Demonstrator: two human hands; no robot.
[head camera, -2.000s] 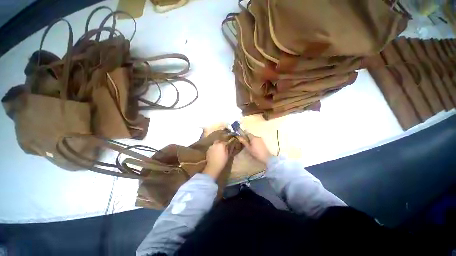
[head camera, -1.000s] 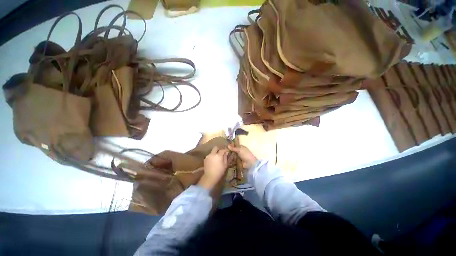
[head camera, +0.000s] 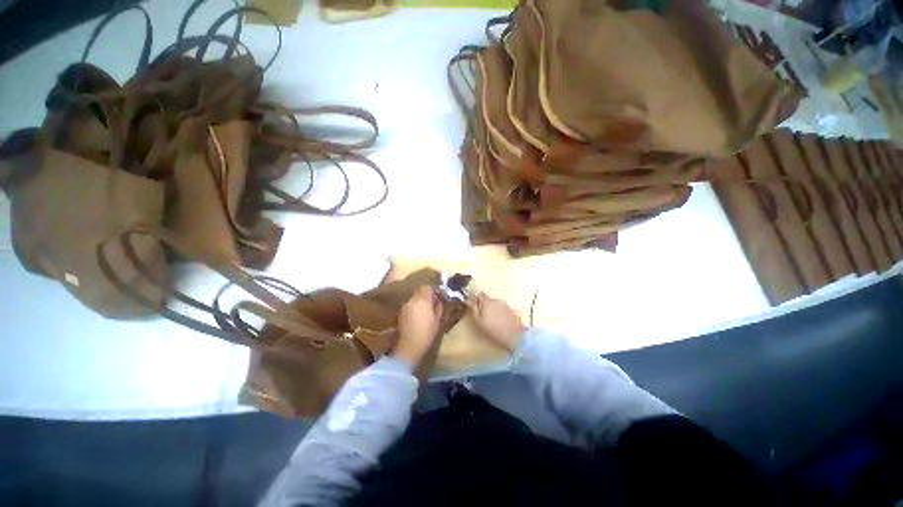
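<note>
A brown bag body (head camera: 312, 309) with strap loops lies at the table's front edge, partly over a pale work board (head camera: 475, 342). My left hand (head camera: 421, 322) grips the bag's right end. My right hand (head camera: 495, 319) is closed around a hammer (head camera: 458, 284), whose dark head with a bright metal part shows just beyond my fingers, close to the bag's edge. The hammer's handle is mostly hidden by my right hand. The bag edge between my hands is small and blurred.
A heap of strapped bags (head camera: 89, 223) lies on the left. A tall stack of bag bodies (head camera: 634, 89) stands beyond the board. Overlapping brown panels (head camera: 792, 213) lie in a row on the right of the white table (head camera: 396, 59). A thin dark thread is right of my hand.
Against a second ago, the hammer head and my right hand have shifted slightly, and the handle no longer shows below the hand. The bag's strap loops stand higher on the left.
</note>
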